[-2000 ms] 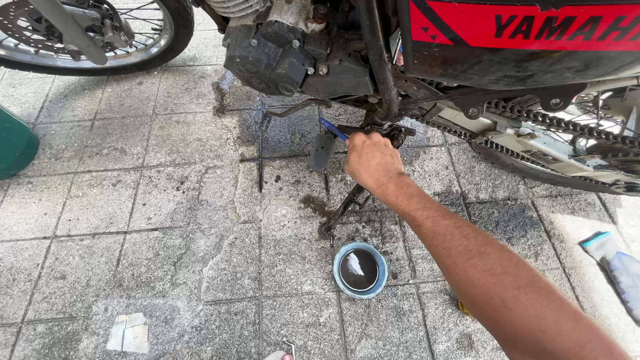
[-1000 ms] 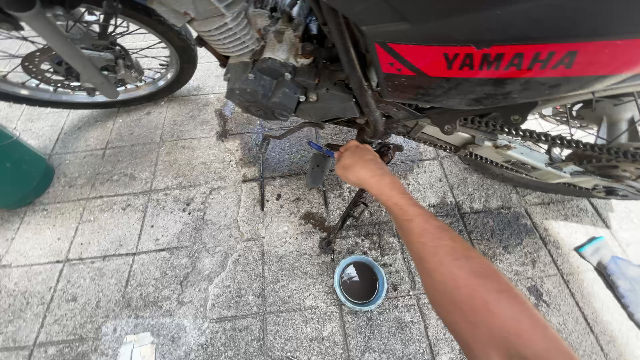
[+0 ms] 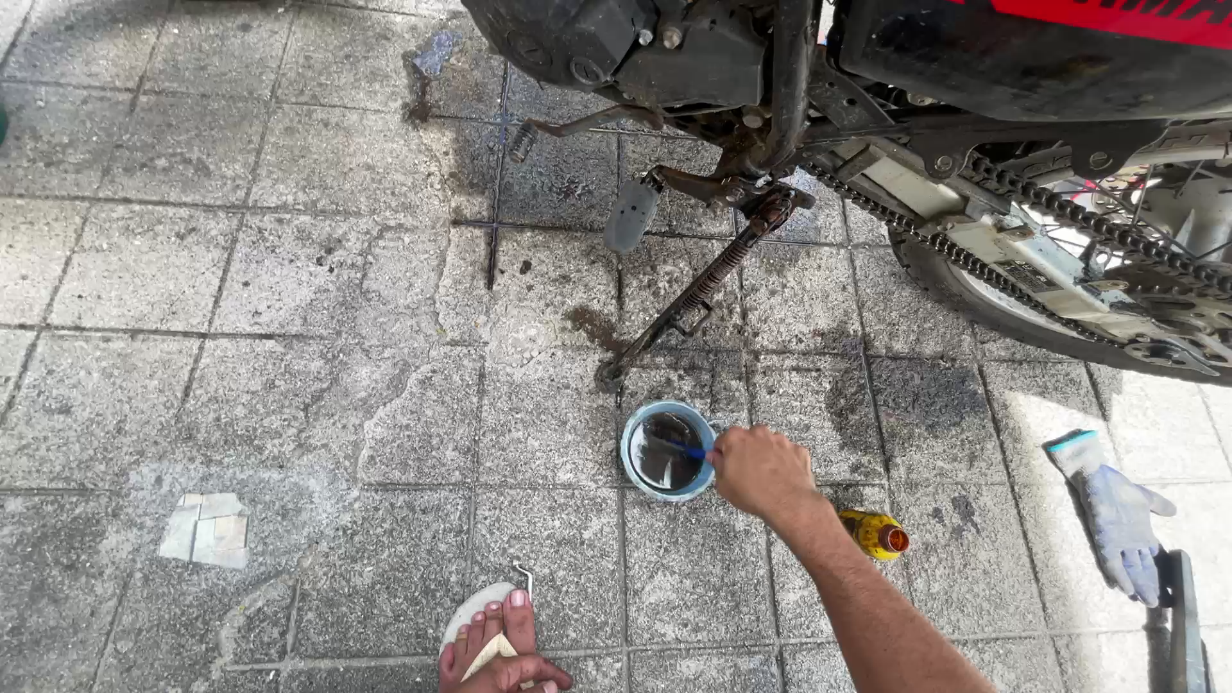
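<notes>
My right hand (image 3: 765,472) grips a blue-handled brush (image 3: 688,449), whose far end dips into dark liquid in a round blue tub (image 3: 627,462). Above the tub, the rusty kickstand (image 3: 698,284) of a motorcycle rests on the paving. Its grey footrest (image 3: 632,217) and drive chain (image 3: 962,252) lie beyond my hand. Low in the view, part of my left hand (image 3: 520,674) shows over my sandalled foot (image 3: 489,626); whether it holds anything is hidden by the frame's edge. A yellow bottle (image 3: 874,534) lies beside my right forearm.
A grey work glove with a blue cuff (image 3: 1116,515) lies at the right, above a dark and grey bar (image 3: 1182,616). A bent metal rod (image 3: 524,577) is by my toes. The rear tyre (image 3: 1001,313) stands at the right. Pale tile pieces (image 3: 205,529) are set in the paving at the left.
My right hand has moved from the kickstand's upper pivot down to the tub, with the brush in it. My left hand and foot have come into view as the view tilts down.
</notes>
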